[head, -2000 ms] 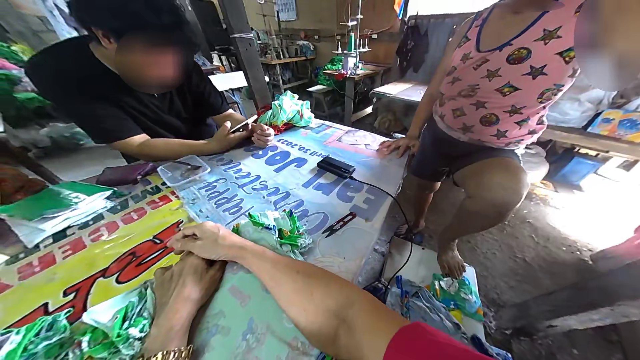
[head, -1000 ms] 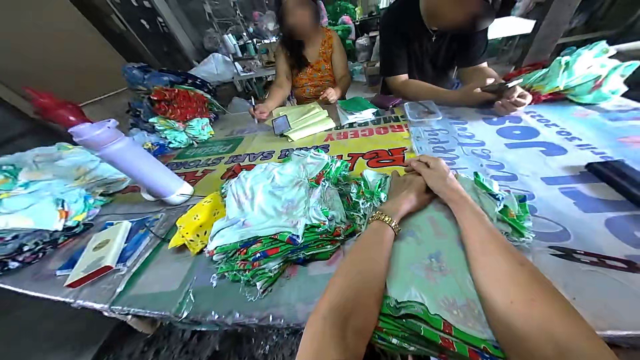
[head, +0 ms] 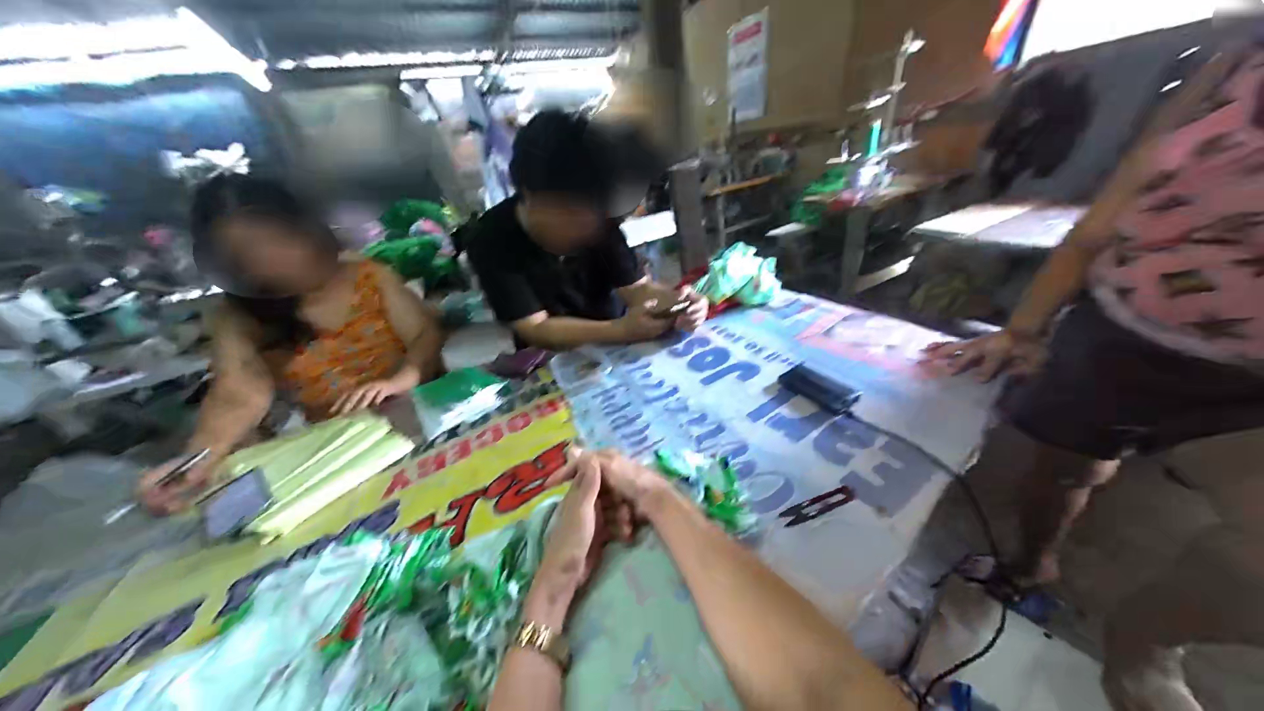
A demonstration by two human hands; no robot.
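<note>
My left hand [head: 578,523], with a gold bracelet [head: 542,642] at its wrist, meets my right hand [head: 627,484] above the banner-covered table [head: 533,449]. The fingers touch and overlap; nothing can be made out between them, and blur hides the fingertips. Under my forearms lies pale green printed fabric [head: 642,622]. A heap of green and white fabric pieces [head: 385,602] lies to the left of my left hand. A smaller green and white bundle [head: 711,489] sits just right of my right hand. Black-handled thread snips [head: 818,505] lie farther right.
A black box-shaped device [head: 820,387] with a cable lies on the table. One person writes beside a yellow paper pad [head: 326,464]; another, in black, holds a phone [head: 673,308]. A standing person's hand [head: 987,353] rests on the right edge. A fabric bundle [head: 739,275] lies at the far corner.
The view has swung left, then back right and up. My two hands have stayed together over the table. The standing person is in view again.
</note>
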